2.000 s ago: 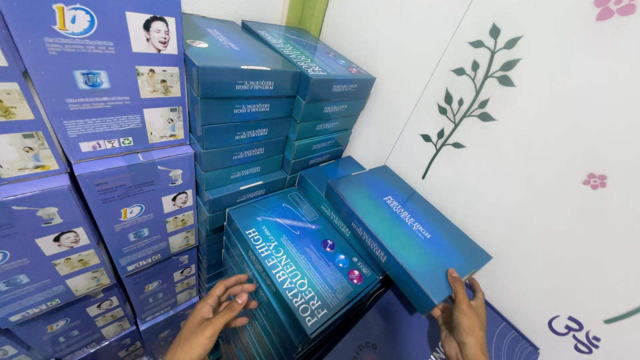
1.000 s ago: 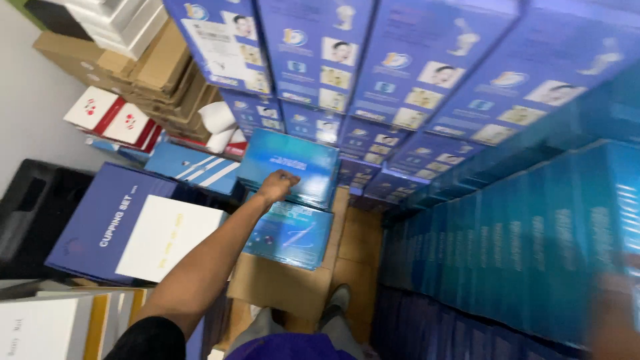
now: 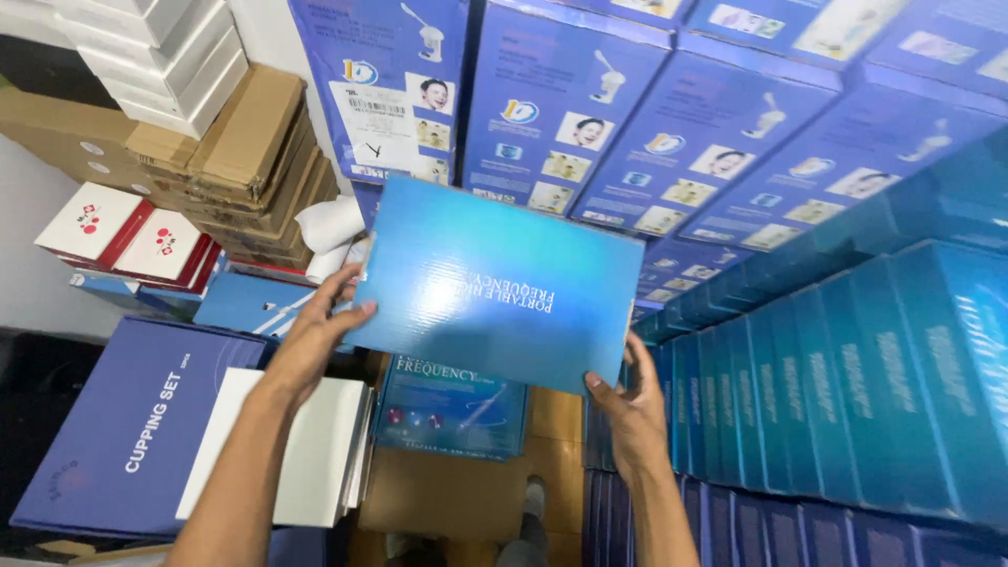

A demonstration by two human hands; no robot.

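A flat teal cardboard box [image 3: 496, 276] with printed lettering is held up between my two hands near the middle of the view. My left hand [image 3: 327, 323] grips its left edge, thumb on top. At the lower right corner, my right hand [image 3: 626, 394] holds it with the thumb on the top face and the fingers at the side. Below and partly hidden by it, another teal box [image 3: 449, 409] lies on a brown cardboard carton [image 3: 441, 492].
Purple-blue boxes [image 3: 543, 118] are stacked behind. Teal boxes [image 3: 827, 394] are piled on the right. To the left are a dark blue cupping set box [image 3: 118, 425], white boxes [image 3: 315, 457], red-and-white boxes [image 3: 157, 244] and flattened brown cartons [image 3: 244, 150].
The view has swung from the wall-side stack to the carton. One second ago my left hand rested on a teal box above the carton; now both hands hold a teal box raised.
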